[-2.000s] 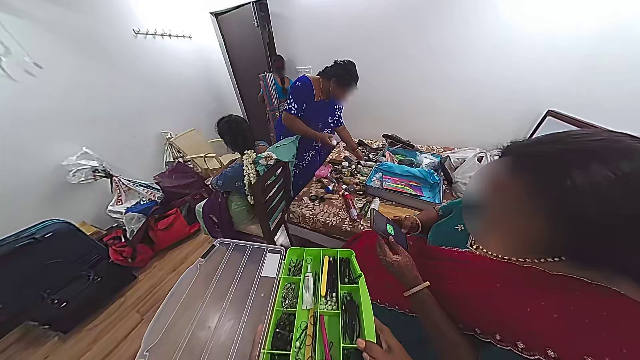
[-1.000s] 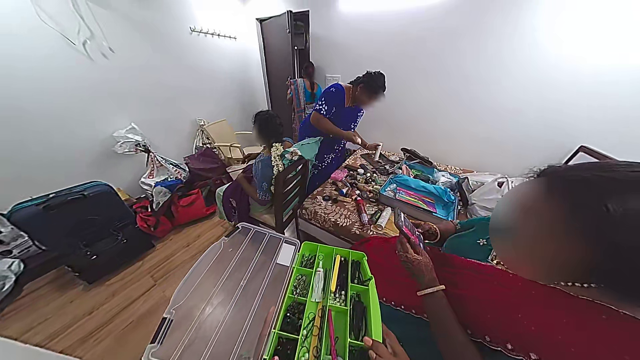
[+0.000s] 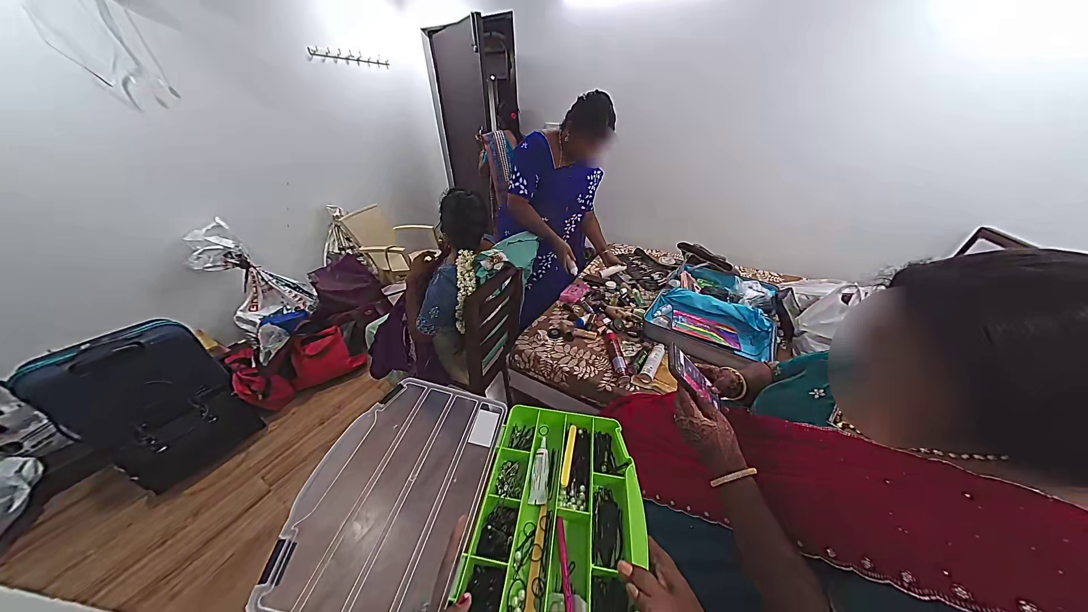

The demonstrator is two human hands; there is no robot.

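Note:
A green compartment organizer box [image 3: 639, 501] lies with its clear plastic lid [image 3: 382, 510] folded back to the left. My right hand [image 3: 659, 582] grips its right side near the bottom edge. My left hand [image 3: 460, 552] is under the box and lid; only part of it shows through the clear plastic and a fingertip at the lower edge. In the compartments are black hair pins [image 3: 607, 527], a white tube [image 3: 539, 476], a yellow stick [image 3: 569, 456], a pink stick [image 3: 563, 552] and small pearl-like beads [image 3: 575, 497].
Close at right, a seated person in red and teal [image 3: 850, 493] holds a smartphone [image 3: 694, 378]. A bed [image 3: 552, 361] bears cosmetics and a blue-lined case [image 3: 714, 323]. A person in blue [image 3: 552, 204] stands behind someone on a wooden chair [image 3: 495, 327]. Suitcases [image 3: 136, 382] and red bags [image 3: 327, 357] stand left.
The standing person in blue has lowered a hand from in front of the body toward the bed. My hands still hold the box. The view has swung left.

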